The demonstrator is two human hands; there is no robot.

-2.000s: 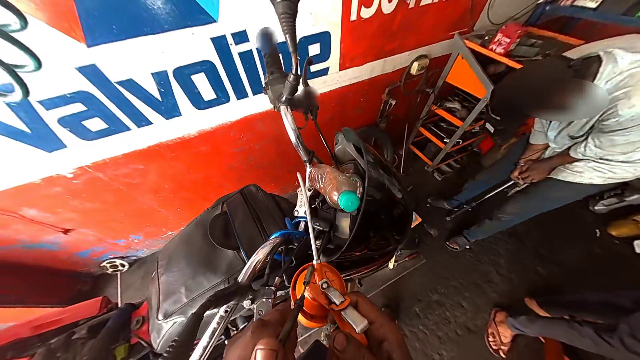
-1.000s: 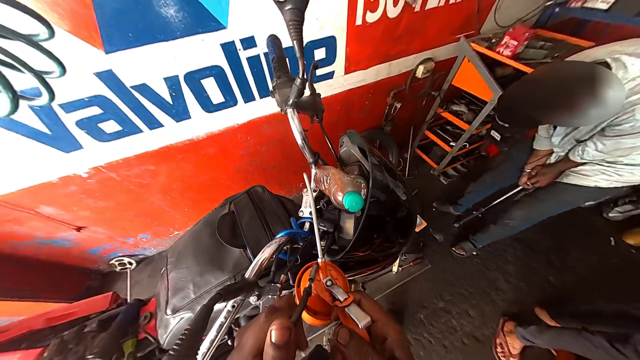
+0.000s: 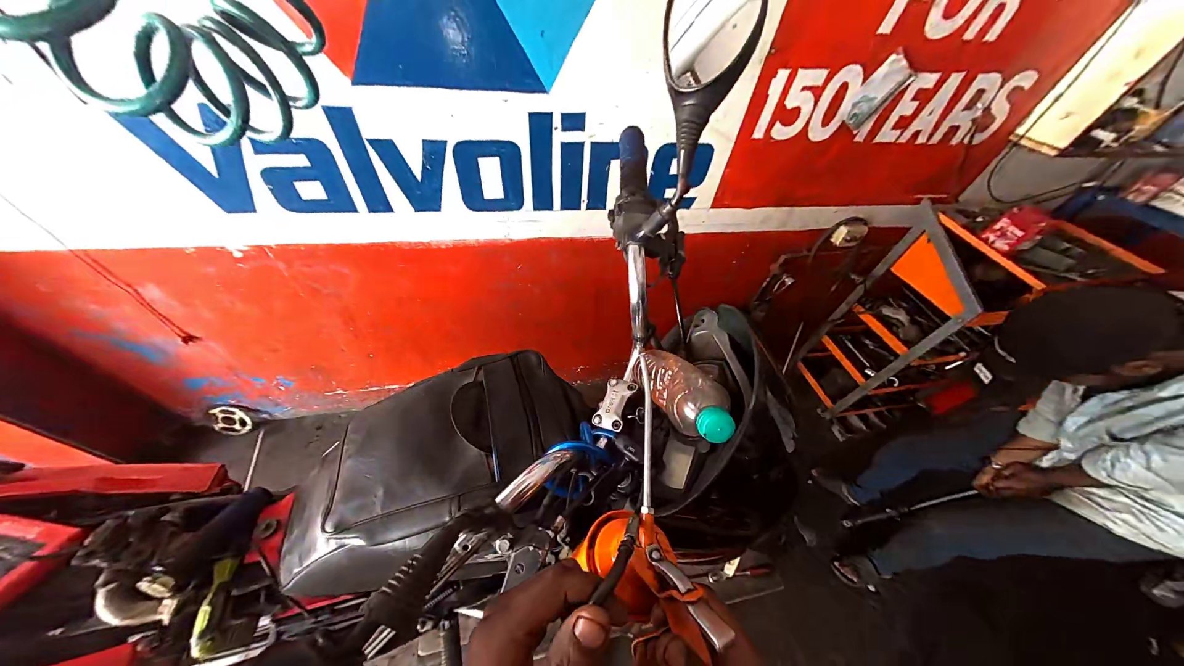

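My left hand (image 3: 546,615) pinches a black cable end (image 3: 618,564) between thumb and fingers. Just right of it, an orange oil can (image 3: 622,555) with a long metal spout (image 3: 647,435) and a metal lever is held by my right hand (image 3: 689,638), which is partly hidden behind the can. The spout points up toward a motorcycle's chrome handlebar (image 3: 636,291). A clear plastic bottle with a green cap (image 3: 715,425) lies beside the handlebar clamp (image 3: 614,404). Behind my left hand is the motorcycle's black seat and tank cover (image 3: 416,453).
A mirror (image 3: 712,46) rises from the handlebar before a painted wall (image 3: 416,305). Green coiled hose (image 3: 185,74) hangs upper left. Tools and parts lie lower left on a red stand (image 3: 120,478). An orange and grey tool rack (image 3: 943,268) and a seated person (image 3: 1091,462) are at right.
The view has shifted, showing more of the wall and the mirror. Both hands still hold the cable end and the oil can.
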